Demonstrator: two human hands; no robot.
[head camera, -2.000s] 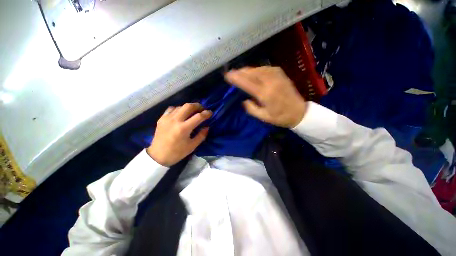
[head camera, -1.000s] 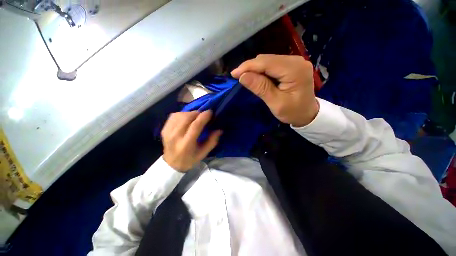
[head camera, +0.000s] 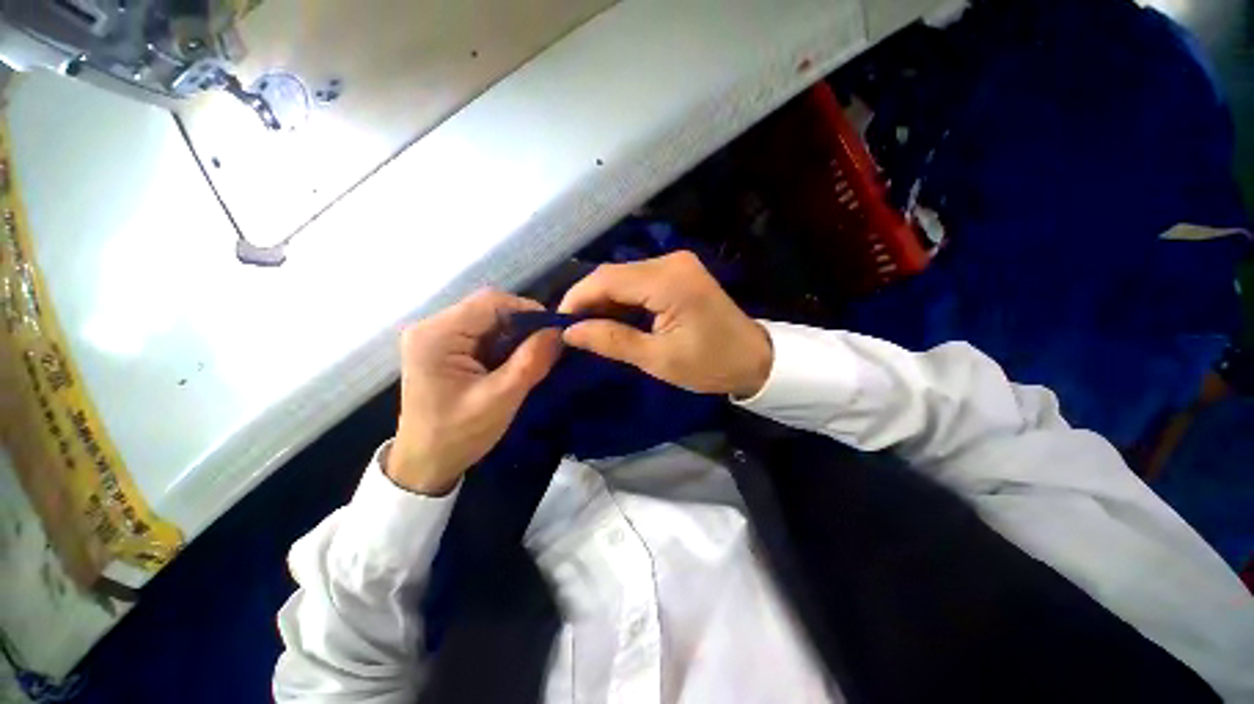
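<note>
My left hand (head camera: 465, 378) and my right hand (head camera: 670, 326) are close together over my lap, in front of the table's edge. They pinch a folded edge of a dark blue cloth (head camera: 539, 321) between thumbs and fingertips. The rest of the blue garment piece (head camera: 605, 399) hangs below the hands onto my lap. It looks dark and its outline is hard to make out.
The white sewing table (head camera: 399, 248) curves across the upper left, with the lit machine head (head camera: 165, 55) at its far side. Yellow printed tape (head camera: 69, 399) runs down the left. A red slatted basket (head camera: 866, 193) is beyond my right hand. A large blue heap (head camera: 1086, 179) lies at right.
My right hand has come down and left beside my left hand. The cloth edge stretched between them is now short and pinched by both. More of the machine head shows.
</note>
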